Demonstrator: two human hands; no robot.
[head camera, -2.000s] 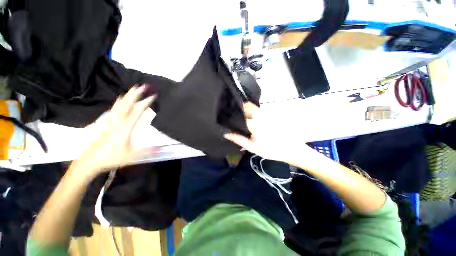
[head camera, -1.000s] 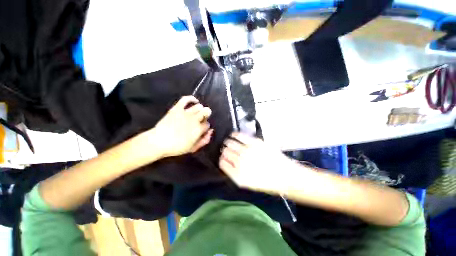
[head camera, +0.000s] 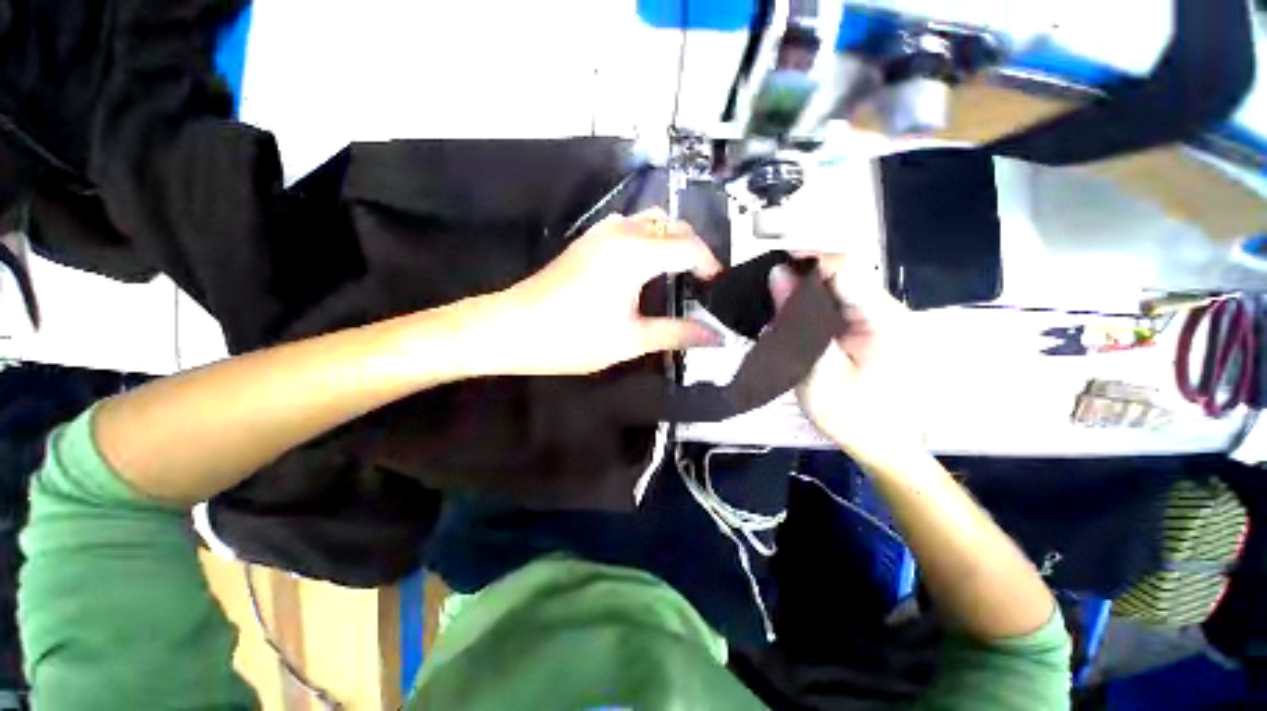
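Observation:
The large dark garment piece (head camera: 459, 208) lies left of the needle and runs down over the table's front edge. The presser foot (head camera: 691, 160) is at its upper right corner. My left hand (head camera: 625, 292) rests on the cloth below the foot, thumb and fingers apart around its right edge. My right hand (head camera: 841, 347) pinches the dark fabric band (head camera: 778, 354), which curves up off the table. Its other end meets the garment edge. White trim (head camera: 723, 507) hangs in loops below the table edge.
The white machine head (head camera: 820, 70) stands above the work. A black flat rectangle (head camera: 942, 227), snips (head camera: 1098, 338), dark-red scissors (head camera: 1213, 358) and a small tan block (head camera: 1116, 404) lie right. A black strap (head camera: 1181, 97) hangs upper right. A blue basket (head camera: 889, 563) is below the table edge.
The garment now lies spread flat beside the foot. My right hand has moved right and up and now holds the band raised. My left hand has moved right to the cloth edge.

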